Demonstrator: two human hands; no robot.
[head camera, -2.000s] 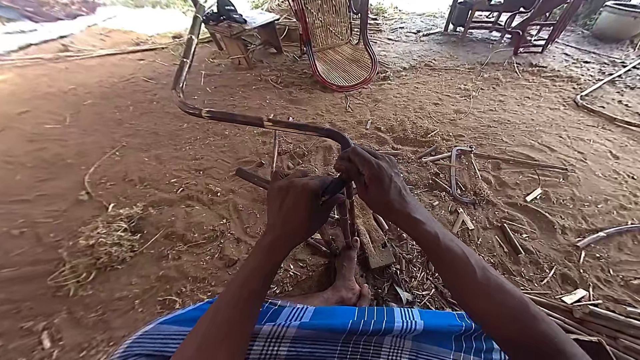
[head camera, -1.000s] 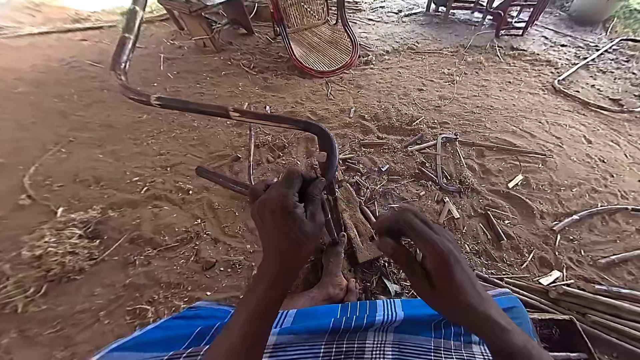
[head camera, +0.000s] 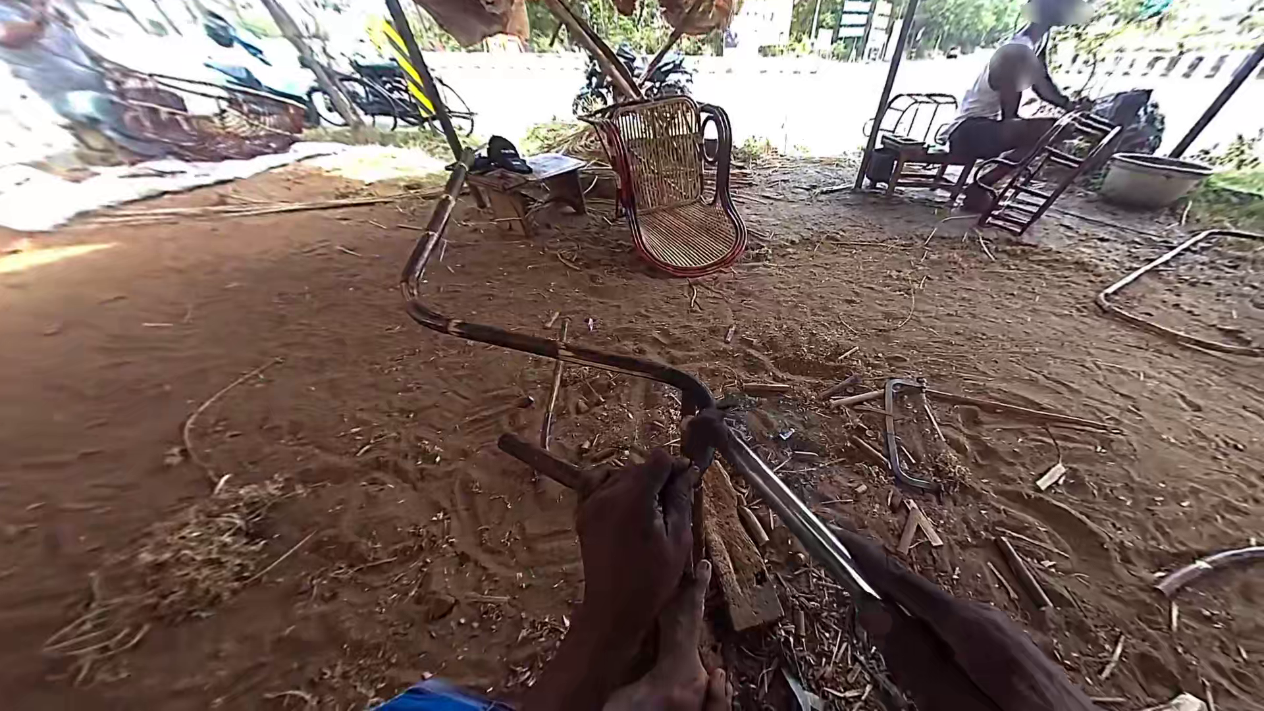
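A bent dark cane pole (head camera: 533, 343) runs from the upper left to a bend in front of me. My left hand (head camera: 637, 523) is closed around the cane piece below that bend, and a short dark stick (head camera: 538, 460) juts out to its left. In my right hand (head camera: 913, 602) is a hammer (head camera: 790, 509) with a shiny metal shaft; its dark head is at the joint just below the bend. Whether the head touches the joint cannot be told. My bare foot (head camera: 681, 642) is beside the cane and a wooden block (head camera: 736, 563).
A hacksaw (head camera: 894, 434) lies on the sandy ground at the right among offcuts and shavings. Bent cane poles (head camera: 1150, 276) lie farther right. Ahead stand a woven cane chair (head camera: 686, 188) and a low wooden table (head camera: 528, 188). A person (head camera: 1007, 99) sits at the far right.
My right hand, lower and without a visible tool one second ago, now holds the hammer with its head at the joint. My left hand stays at the cane. The view has tilted up.
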